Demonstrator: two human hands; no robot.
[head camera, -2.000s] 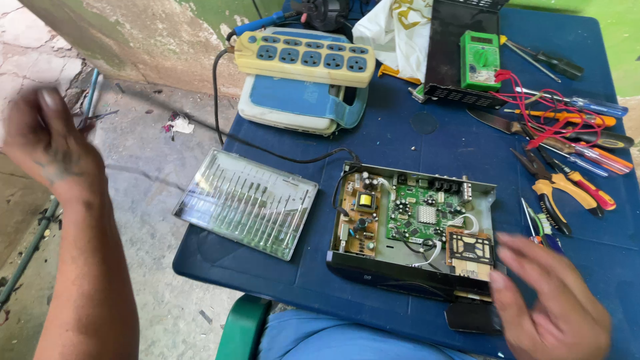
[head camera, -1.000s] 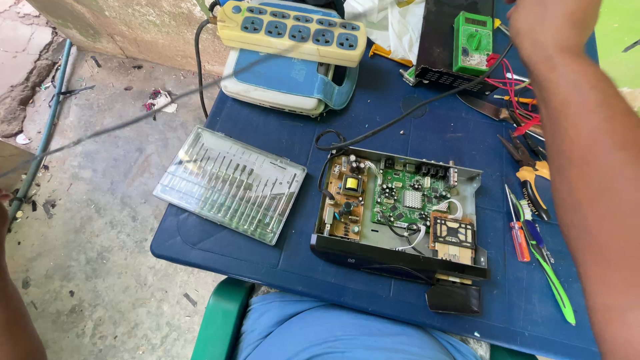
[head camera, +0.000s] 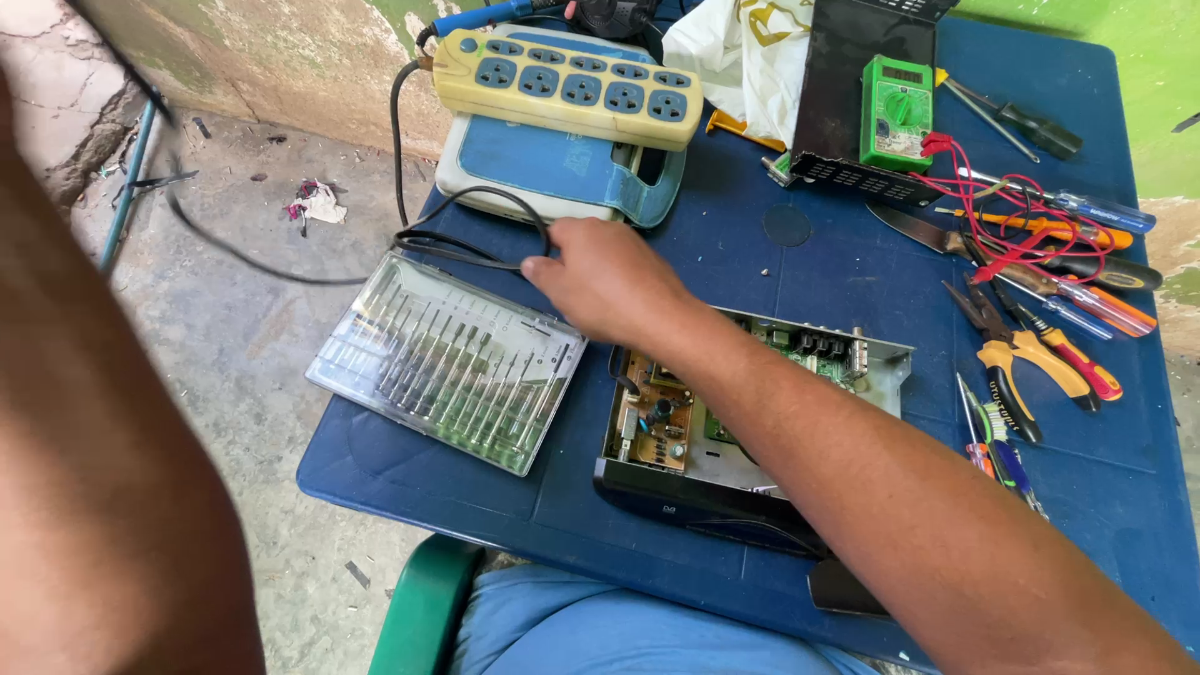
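Observation:
My right hand (head camera: 609, 281) reaches across the opened set-top box (head camera: 722, 525), its fingers closed on a loop of black power cable (head camera: 473, 251). Below the hand lies a clear plastic case of precision screwdrivers (head camera: 450, 366). The cable runs left off the table edge and up past my left arm. Only my left forearm shows, large at the left edge; the left hand is outside the frame. My right forearm hides part of the box's green circuit board (head camera: 797, 342); its brown power board (head camera: 661, 422) shows at the left.
A yellow power strip (head camera: 562, 84) rests on a blue and white case (head camera: 534, 169) at the back. A green multimeter (head camera: 897, 112) with red leads (head camera: 984, 211) sits on a black metal cover (head camera: 858, 56). Combination pliers (head camera: 1017, 356) and several screwdrivers (head camera: 1041, 131) lie on the right.
My right hand has moved from the upper right to the cable beside the blue and white case. The cable stretched across the view one second ago; now part of it is looped on the table.

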